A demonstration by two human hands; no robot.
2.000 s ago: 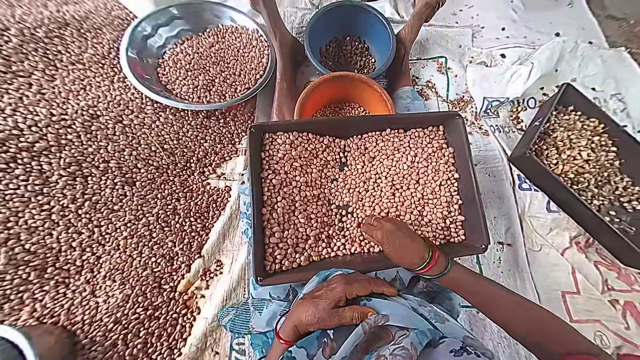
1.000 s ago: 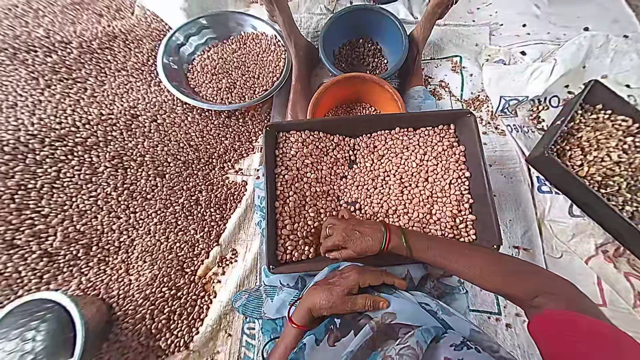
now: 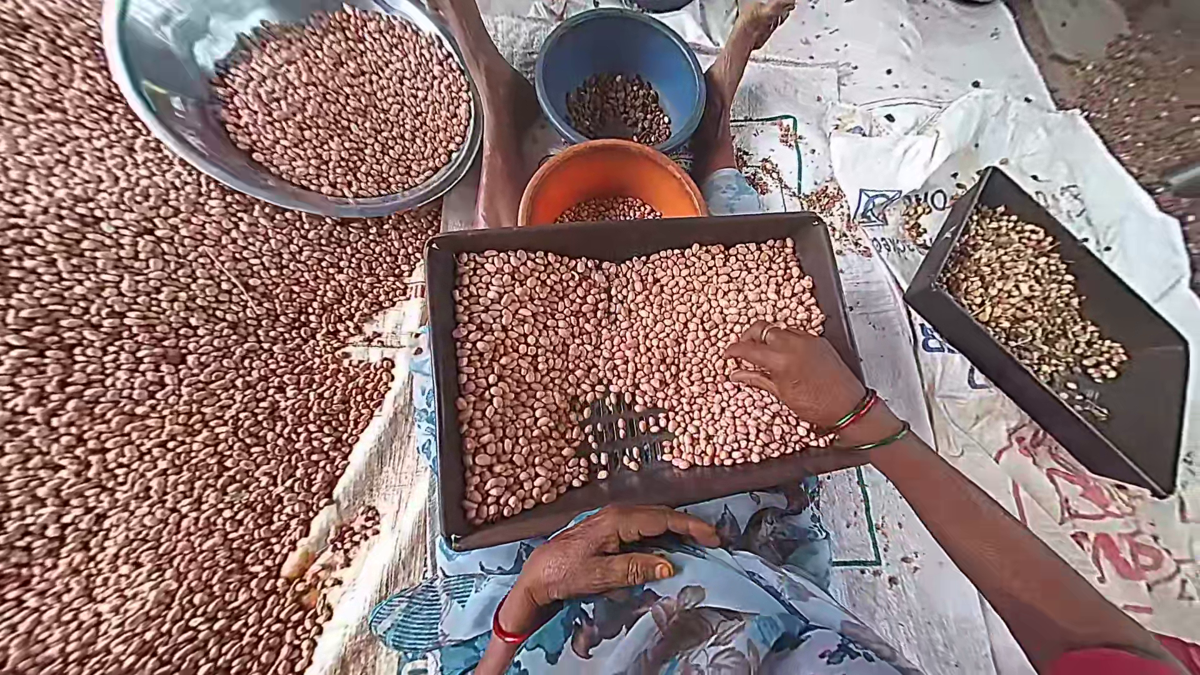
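Note:
A dark rectangular tray point(image 3: 647, 486) rests on my lap, holding a layer of pinkish peanut kernels point(image 3: 525, 356) with a thin patch near its front middle where the tray bottom shows. My right hand point(image 3: 792, 370) is over the kernels in the tray's right part, fingertips bent down at them; whether a kernel is between the fingers cannot be seen. My left hand point(image 3: 605, 558) lies on the blue floral cloth point(image 3: 731, 600) just below the tray's near edge, fingers apart and holding nothing. Beyond the far edge stands an orange bowl point(image 3: 609, 167) with some kernels inside.
A blue bowl point(image 3: 621, 47) with dark kernels stands behind the orange one, between my feet. A steel basin point(image 3: 169, 84) of kernels sits upper left on a wide spread of kernels point(image 3: 169, 394). At right, a second dark tray point(image 3: 1134, 375) with pale broken bits lies on a white sack point(image 3: 1003, 141).
My right hand has moved from the tray's near left-middle to its right part. A bare patch now shows near the tray's front middle. The round metal thing at lower left is out of view.

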